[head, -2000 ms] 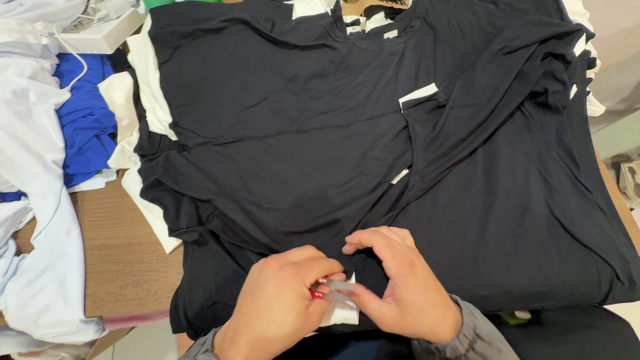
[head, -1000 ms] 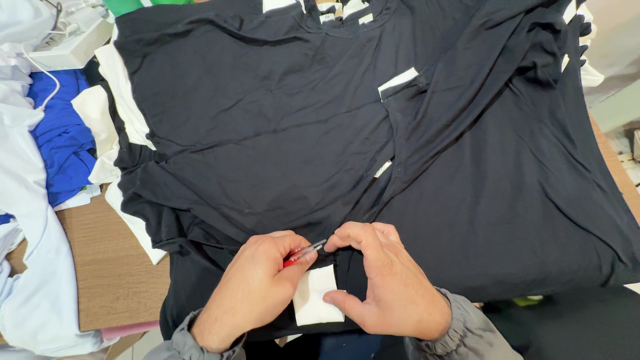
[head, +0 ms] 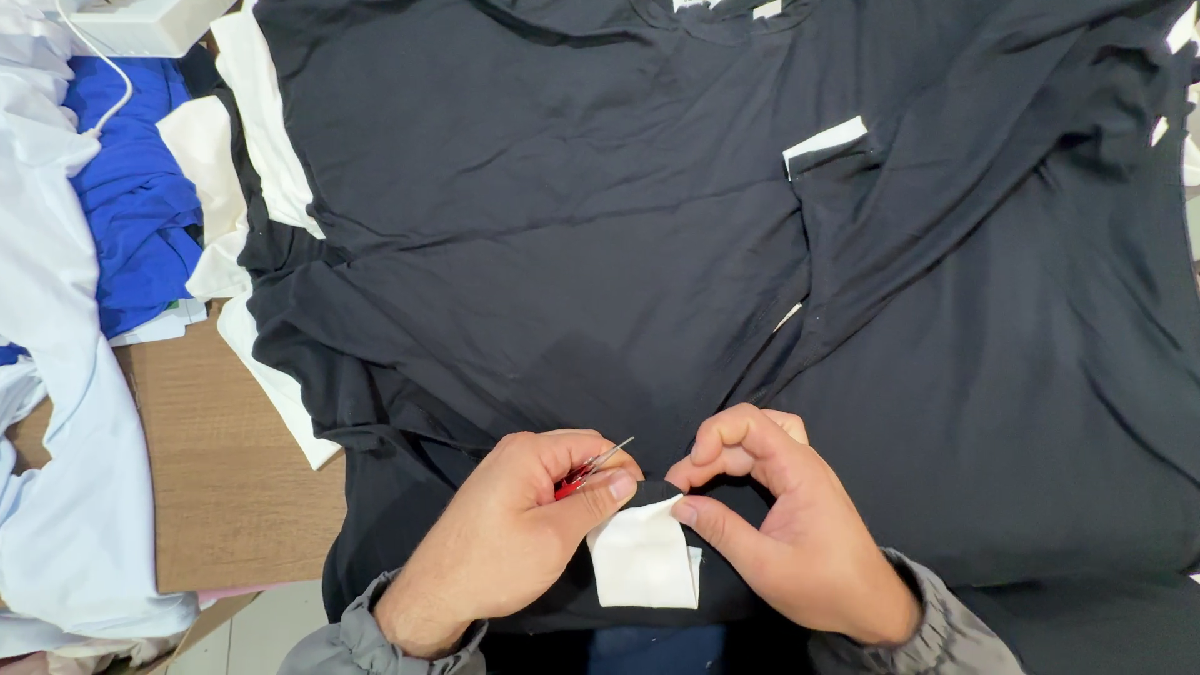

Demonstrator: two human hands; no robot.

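At the near edge of a spread black knit garment [head: 562, 216], both hands pinch a folded black edge above a white fabric piece [head: 642, 561]. My left hand [head: 525, 525] also holds a small red-handled pointed tool [head: 583, 476], perhaps thread snips, its metal tip pointing up and right. Between thumb and fingers, my right hand [head: 787, 516] grips the top right corner of the white piece where it meets the black cloth. Two smaller white strips show farther up the garment, one at a cut-out corner [head: 825, 142], one along a slanting fold [head: 787, 317].
Blue cloth [head: 141, 197] and pale blue cloth [head: 56, 281] lie on the left, near a white box [head: 141, 26] with a white cable. Cream fabric edges [head: 267, 122] stick out under the black garment. Bare wooden tabletop [head: 234, 469] shows at lower left.
The red tool's tip pointed toward my right fingers a second ago and now stands clear of them. My right thumb has moved from the white piece's side up to its top corner.
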